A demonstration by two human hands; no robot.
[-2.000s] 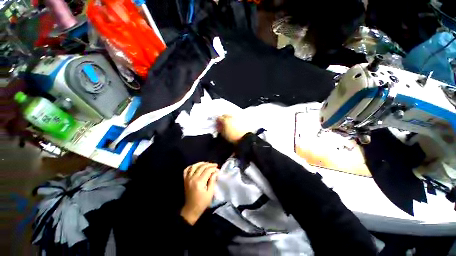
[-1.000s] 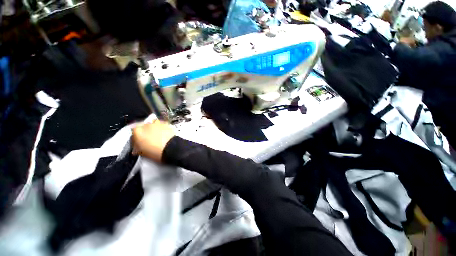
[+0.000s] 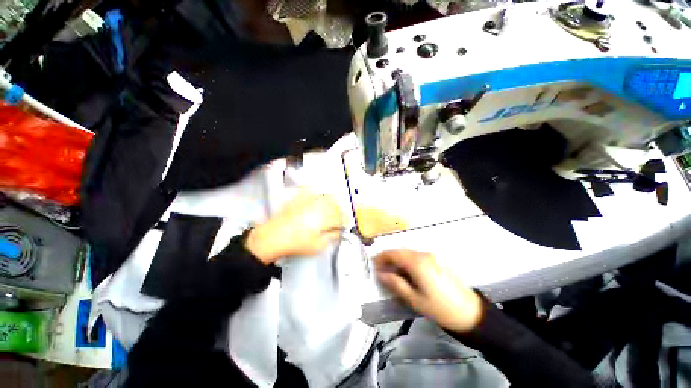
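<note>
A garment panel, pale grey-white side up, lies left of the sewing machine and hangs over the table's front edge. A black pocket piece lies on its pale side. My left hand rests on the panel with its fingers on the cloth near the needle plate; its grip is blurred. My right hand is at the panel's right edge, fingers curled, fingertips partly hidden. The presser foot area is behind and right of my hands, with no pale cloth under it.
Stacked black cut pieces lie under the machine arm, with small dark scraps at the right. A black heap lies behind the panel. A red-orange bag, a grey box and a green packet are at left.
The view has swung back left and closer to the machine. Both hands are now together by the panel's right edge; one second ago only one hand showed, near the machine head.
</note>
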